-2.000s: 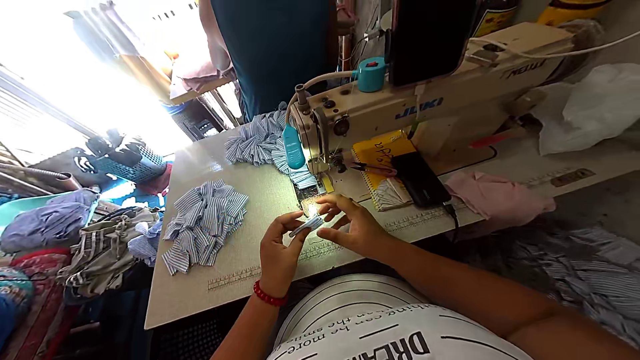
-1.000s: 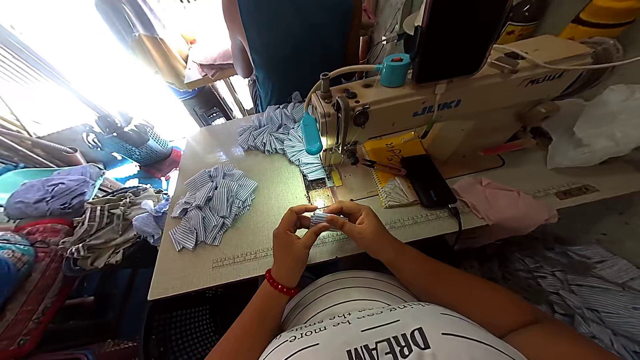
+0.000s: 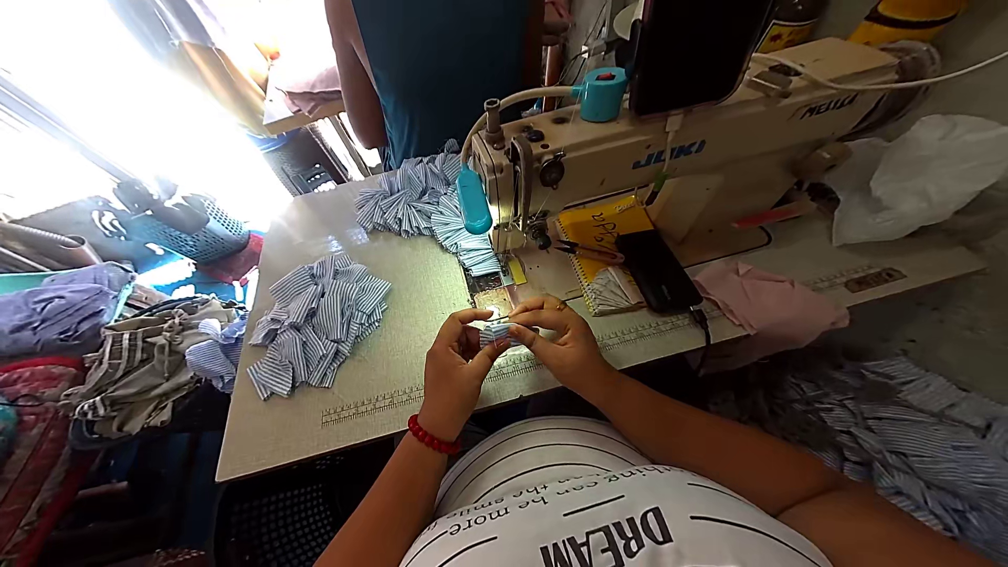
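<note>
A small piece of blue-and-white striped fabric is pinched between the fingertips of my left hand and my right hand. Both hands are just in front of the lit needle area of a Juki sewing machine. Beside the needle, a gathered string of striped fabric pieces trails back over the table. Left of my hands lies a loose pile of striped fabric pieces. A turquoise lamp hangs at the machine head. My fingers cover part of the held piece.
On the sewing table, right of the needle, lie a yellow notebook, thread snips, a black power bank with a cable and pink cloth. A person stands behind the table. Clothes are heaped at left.
Both hands stay together in front of the needle with the striped piece; their fingers have shifted on it, and it now looks more compact than two seconds ago.
</note>
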